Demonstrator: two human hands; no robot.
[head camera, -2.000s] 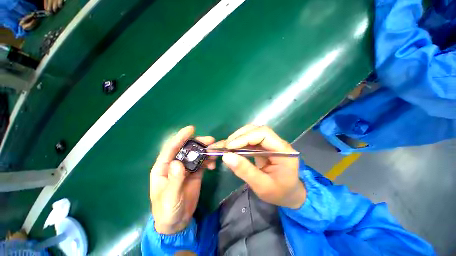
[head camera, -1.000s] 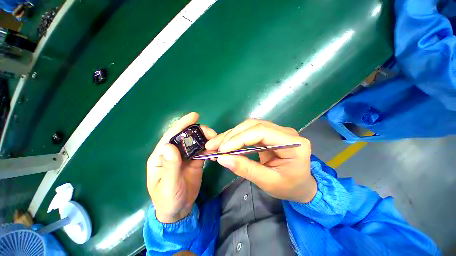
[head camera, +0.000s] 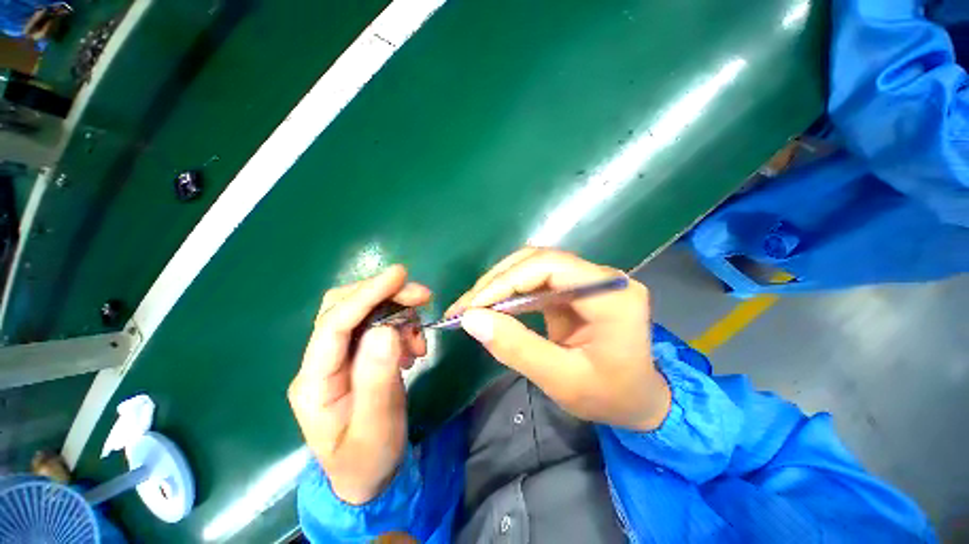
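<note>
My left hand (head camera: 356, 388) holds a small black electronic unit (head camera: 389, 317) between fingers and thumb above the green bench top (head camera: 499, 138). The unit is tilted nearly edge-on, and the fingers hide much of it. My right hand (head camera: 574, 345) holds thin metal tweezers (head camera: 542, 298) like a pen. Their tip points left and is at the unit's right edge; whether it touches cannot be told.
A dark green belt beyond the white rail (head camera: 255, 181) carries two black units (head camera: 188, 185). A blue fan (head camera: 48, 515), its white base (head camera: 162, 478) and a white cloth (head camera: 130, 425) are at lower left. A neighbour's blue sleeve (head camera: 903, 138) is at upper right.
My left hand has turned the unit from face-up to nearly edge-on and moved slightly left. The tweezers slant more steeply. The belt units have shifted a little left and down in the picture.
</note>
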